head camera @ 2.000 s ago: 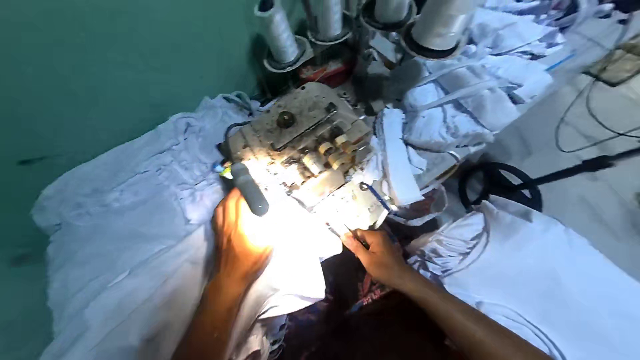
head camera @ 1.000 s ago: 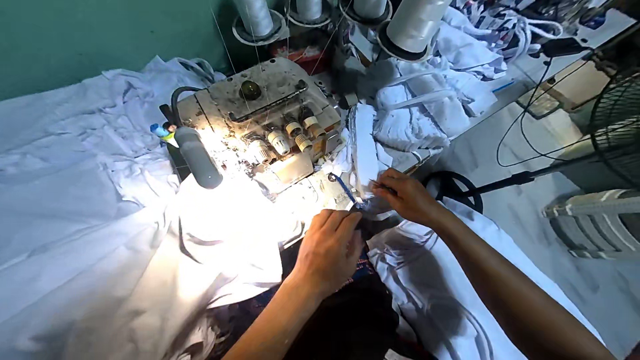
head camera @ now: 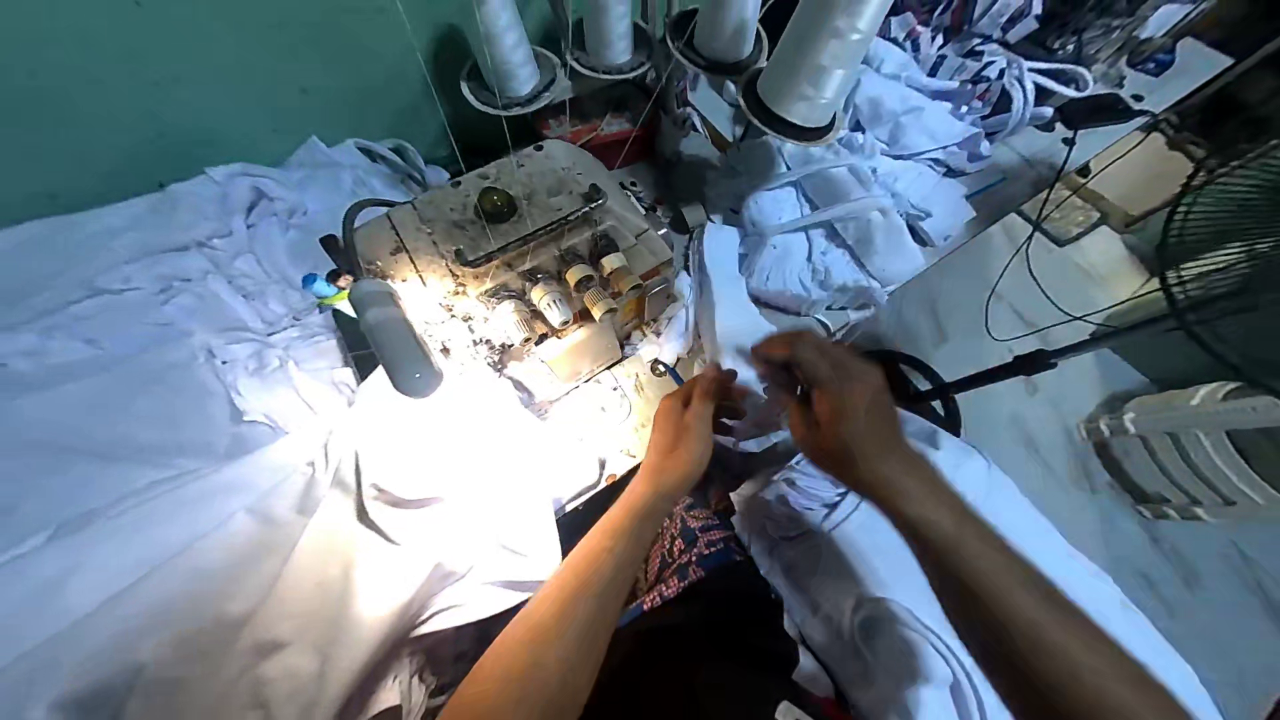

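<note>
An industrial overlock sewing machine (head camera: 520,240) stands before me, its lamp (head camera: 395,340) lighting white fabric (head camera: 460,460) at its left front. Right of its bed, my left hand (head camera: 690,425) has its fingers closed at the lower end of a white fabric strip (head camera: 722,290). Close beside it my right hand (head camera: 825,400) is blurred, its fingers curled; whether something small is between them cannot be told. The blue-handled tool (head camera: 668,372) shows only in part behind my left hand.
Thread cones (head camera: 505,50) stand behind the machine. White cloth (head camera: 110,330) spreads at the left, folded white pieces (head camera: 820,240) lie at the right, and more white fabric (head camera: 900,590) hangs beside my lap. A fan (head camera: 1225,260) with its pole and cables is at the far right.
My left hand has left the lit fabric at the left and moved right, beside my right hand. My right hand has risen from the front of the machine bed.
</note>
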